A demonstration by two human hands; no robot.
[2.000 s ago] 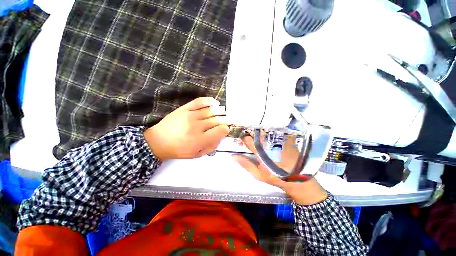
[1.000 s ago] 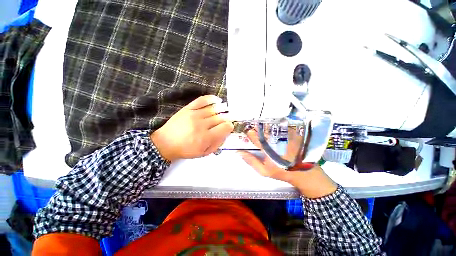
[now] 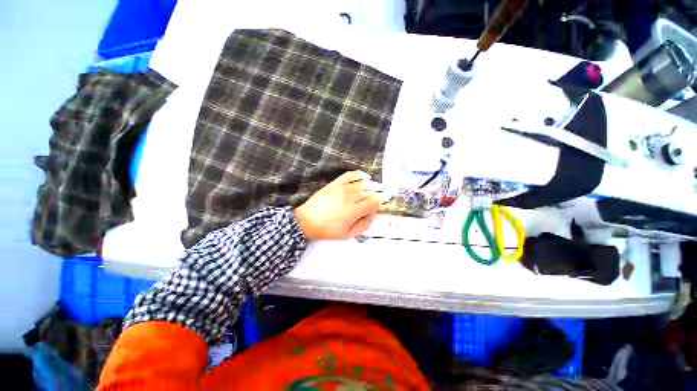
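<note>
The plaid garment panel [image 3: 286,114] lies on the white table left of the sewing machine head [image 3: 489,145]. My left hand [image 3: 342,208] is at the panel's lower right corner, its fingers closed on the cloth edge just left of the needle area [image 3: 428,200]. A small bit of cloth shows between my fingertips and the needle area; its detail is blurred. My right hand is not in view. Scissors [image 3: 495,235] with one green and one yellow loop lie right of the needle area, their blades hidden. A black cloth bundle [image 3: 569,256] lies right of them.
A crumpled plaid heap [image 3: 92,160] hangs at the left table edge over blue crates [image 3: 88,290]. More blue crate shows below the table's front edge [image 3: 428,302]. A brown-handled tool [image 3: 500,27] stands behind the machine head. Machine parts fill the right side.
The view has shifted and shows more of the table and machine. My right hand has left the needle area and the picture. The scissors' loops are now visible. My left hand stays on the panel.
</note>
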